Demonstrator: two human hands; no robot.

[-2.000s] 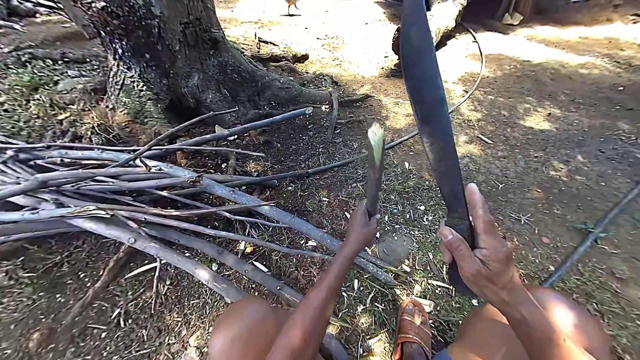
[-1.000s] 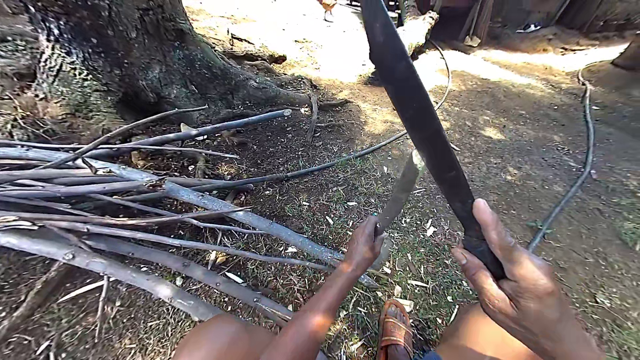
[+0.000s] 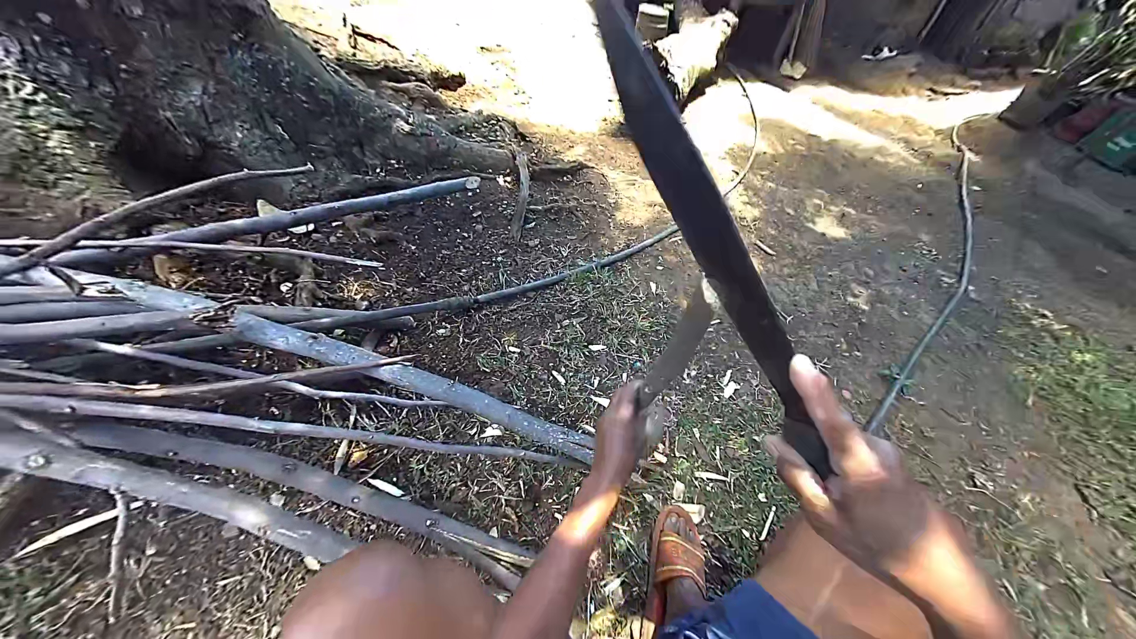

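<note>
My right hand (image 3: 852, 457) grips the dark handle of a machete (image 3: 701, 204), whose long blade slants up and to the left, out of the top of the view. My left hand (image 3: 626, 435) is closed around a short piece of branch (image 3: 679, 342). The branch has a pale cut tip, which appears beside the machete blade; whether they touch I cannot tell. Left of my left hand, a pile of cut branches (image 3: 426, 382) lies on the ground, several of them long and grey.
A tree trunk (image 3: 204, 89) with spreading roots stands at the upper left. A black hose (image 3: 532, 286) crosses the ground, and a hose (image 3: 954, 293) lies at the right. Wood chips (image 3: 728, 389) are scattered on the grass near my sandalled foot (image 3: 679, 559).
The branch piece in my left hand was more upright and now leans to the right, near the machete blade. The machete also tilts more to the left than two seconds ago. The view has shifted rightward.
</note>
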